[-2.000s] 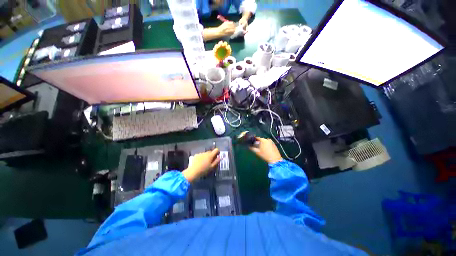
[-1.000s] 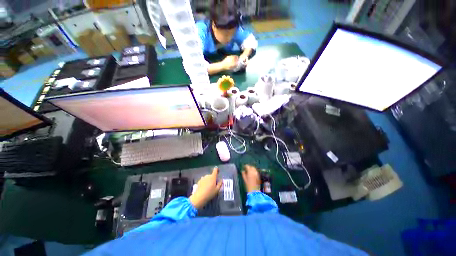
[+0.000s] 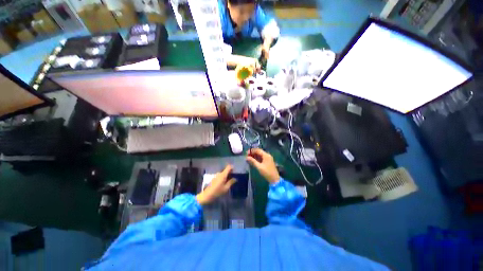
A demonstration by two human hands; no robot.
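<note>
A grey translucent tray [image 3: 225, 162] lies in front of me, with flat handheld devices in its pockets. The top right pocket holds a device with its dark side up [image 3: 240, 186]. My left hand [image 3: 216, 188] is over the tray, its fingertips at this device's left edge; whether they grip it is unclear. My right hand [image 3: 264, 165] is just beyond the tray's top right corner, fingers bent together. Something small and dark shows at its fingertips, too blurred to name. Dark devices [image 3: 143, 186] and a grey labelled one [image 3: 166, 184] lie further left.
A white mouse [image 3: 235, 143] and pale keyboard [image 3: 170, 138] lie behind the tray. Monitors stand left [image 3: 143, 94] and right [image 3: 397, 66]. White cables [image 3: 299, 145] and a black case [image 3: 357, 127] are at right. A co-worker [image 3: 248, 24] sits opposite, beyond label rolls.
The top right device showed a white label before and now shows a dark face. My right hand went down beside the tray, then up to its top corner. My left hand stayed over the tray.
</note>
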